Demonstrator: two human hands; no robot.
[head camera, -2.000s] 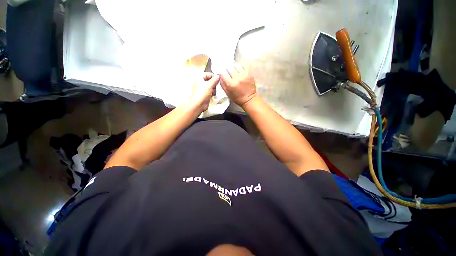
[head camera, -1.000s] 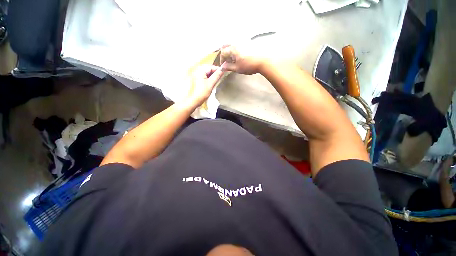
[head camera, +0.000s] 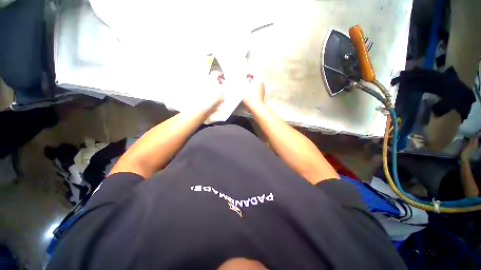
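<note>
A white garment (head camera: 174, 37) lies on the pale pressing table (head camera: 295, 100), so washed out that its outline is mostly lost. My left hand (head camera: 215, 89) and my right hand (head camera: 253, 87) are at the table's near edge, a short gap apart, with a strip of white cloth between them. Both hold this near part of the garment; the fingers are overexposed and partly hidden by cloth. A small opening with a yellowish and dark inside shows just beyond my left hand. A steam iron (head camera: 340, 60) with an orange-brown handle rests on the table to the right, untouched.
Blue and tan hoses (head camera: 393, 158) run from the iron down and off to the right. A dark padded block (head camera: 26, 50) stands at the left. Loose clothing (head camera: 87, 158) lies on the floor at left. Another person's arm (head camera: 467, 169) shows at the right edge.
My hands were together pinching the cloth at the opening; they are now apart, with white cloth spread between them. My right arm has drawn back toward my body. The view has shifted.
</note>
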